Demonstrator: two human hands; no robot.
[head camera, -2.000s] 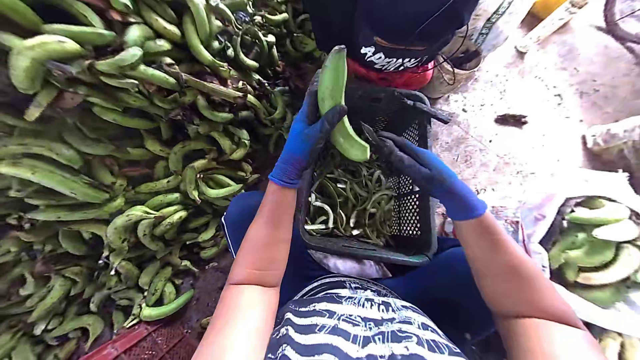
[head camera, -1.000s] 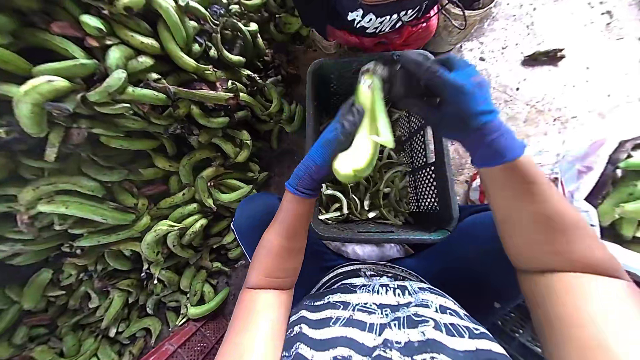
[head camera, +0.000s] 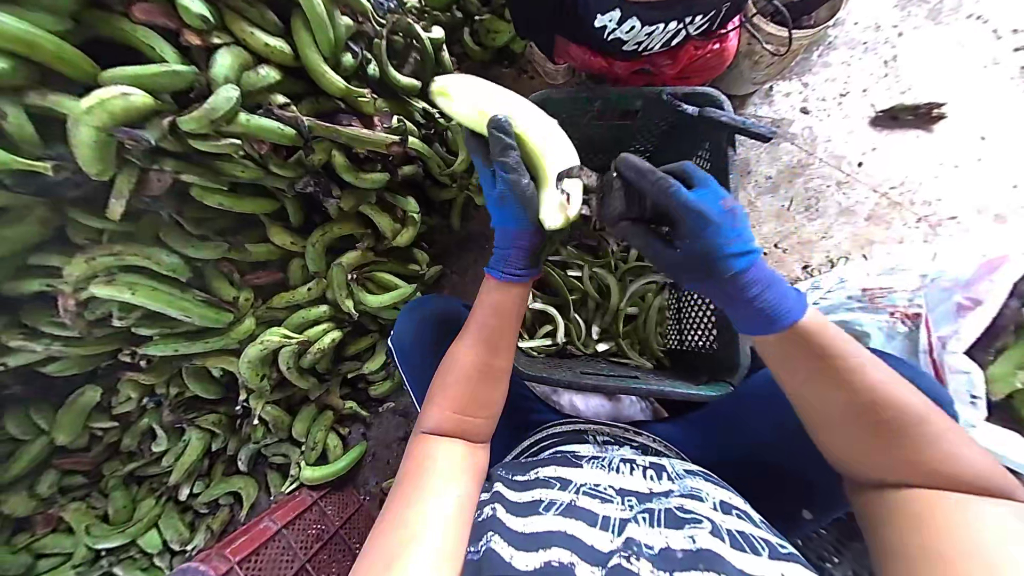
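Note:
A mostly peeled, pale plantain (head camera: 520, 128) lies in my left hand (head camera: 512, 196), gloved in blue and black, its thumb across the fruit. My gloved right hand (head camera: 688, 228) grips a small peeling tool (head camera: 588, 186), whose end touches the plantain's lower end; its exact shape is partly hidden by the fingers. Below both hands, a dark plastic crate (head camera: 624, 380) between my legs holds green strips of peel (head camera: 600, 304).
Green plantains (head camera: 160, 300) are heaped across the left side. A red crate (head camera: 280, 536) stands at lower left. Beyond my crate are a black and red bag (head camera: 648, 48) and a bucket (head camera: 784, 44). A plastic sack (head camera: 920, 320) lies at right.
The plantain was green-skinned two seconds ago and now shows pale flesh. My left hand has turned it, and my right hand has moved from its upper end to its lower end.

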